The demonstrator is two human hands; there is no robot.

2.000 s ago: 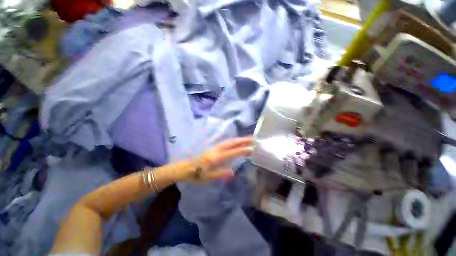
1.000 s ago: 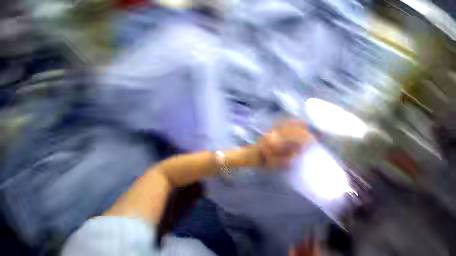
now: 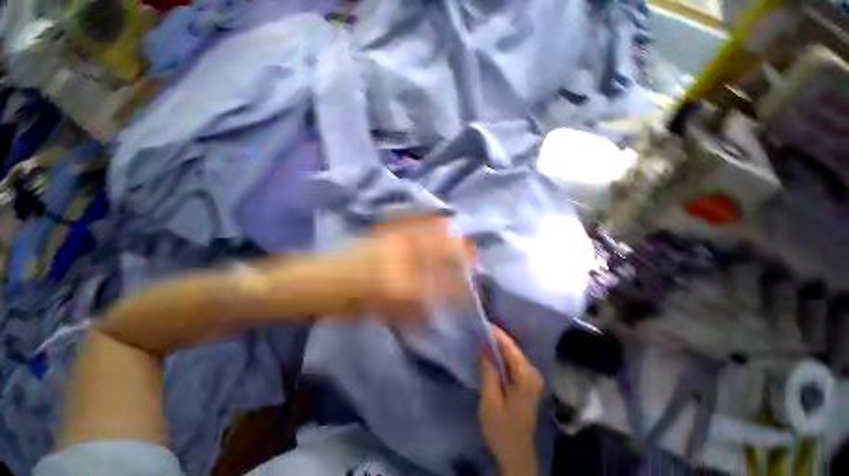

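A light blue-grey garment panel (image 3: 519, 218) lies over the machine bed, brightly lit at its right part, and hangs down over the table's front edge. My left hand (image 3: 424, 265) is on the cloth at its upper edge, blurred; its grip is hard to make out. My right hand (image 3: 512, 386) pinches the cloth edge between thumb and fingers, lower and to the right of my left hand. The overlock machine (image 3: 735, 186), with a red-orange oval badge, stands right of the cloth. Its needle area is blurred.
More light blue-grey cloth (image 3: 233, 102) is heaped at the left and back, partly over a purple surface (image 3: 281, 200). A white tape roll (image 3: 808, 395) and yellow scissors handles (image 3: 768, 459) are at the lower right. A yellow bar (image 3: 731, 58) rises behind the machine.
My left hand has moved back leftward from beside the machine bed. My right hand has come up and holds the cloth edge. Cloth now covers the bed, which was bare two seconds ago.
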